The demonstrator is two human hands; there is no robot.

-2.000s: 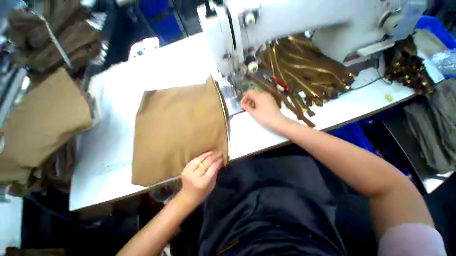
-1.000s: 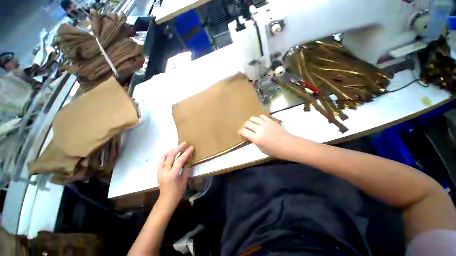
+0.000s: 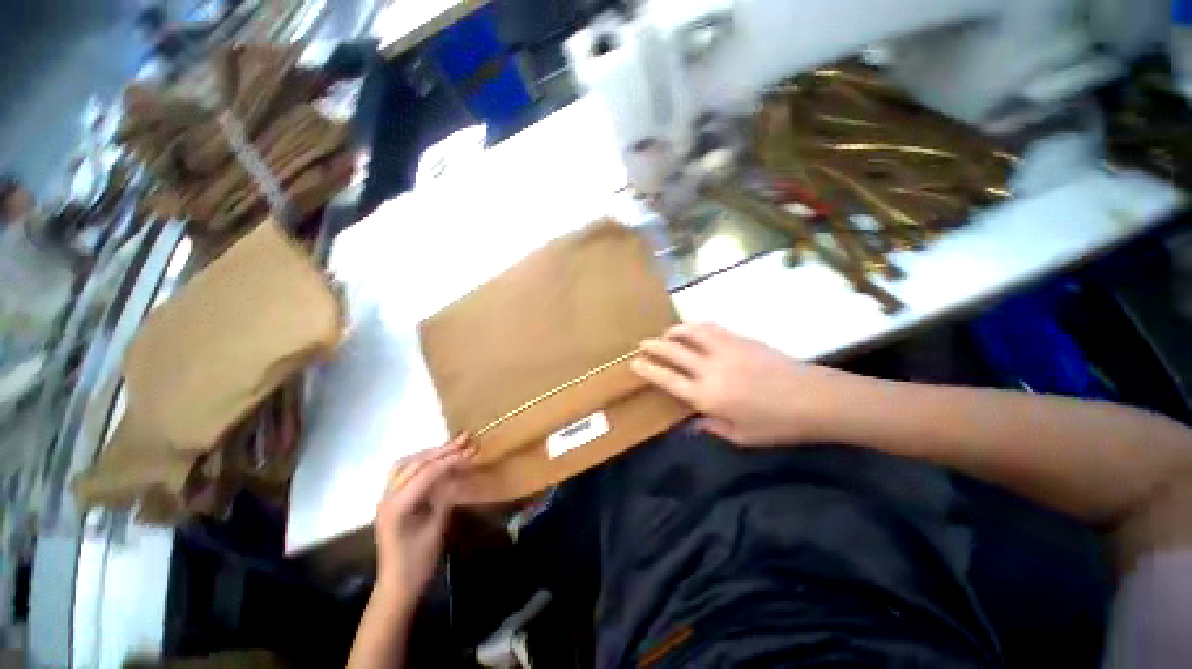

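A tan-brown fabric panel (image 3: 543, 320) lies on the white machine table near its front edge. A zipper (image 3: 556, 396) with a gold line of teeth runs across it. Below the zipper a flap with a small white label (image 3: 578, 434) hangs toward my lap. My left hand (image 3: 421, 486) grips the panel at the zipper's left end. My right hand (image 3: 712, 382) grips it at the zipper's right end, fingertips on the zipper line. The sewing machine's needle area (image 3: 673, 196) is behind the panel, blurred and apart from it.
A bundle of brown zippers (image 3: 889, 157) lies right of the needle area, with a small red item (image 3: 803, 199) on it. Stacked tan panels (image 3: 229, 327) are at the left, with a tied darker fabric bundle (image 3: 248, 137) behind. My dark-clothed lap is below.
Over the two seconds, the panel turned so its zipper edge faces me, and my right hand came from the needle area onto it. The labelled flap has now come into view below the zipper.
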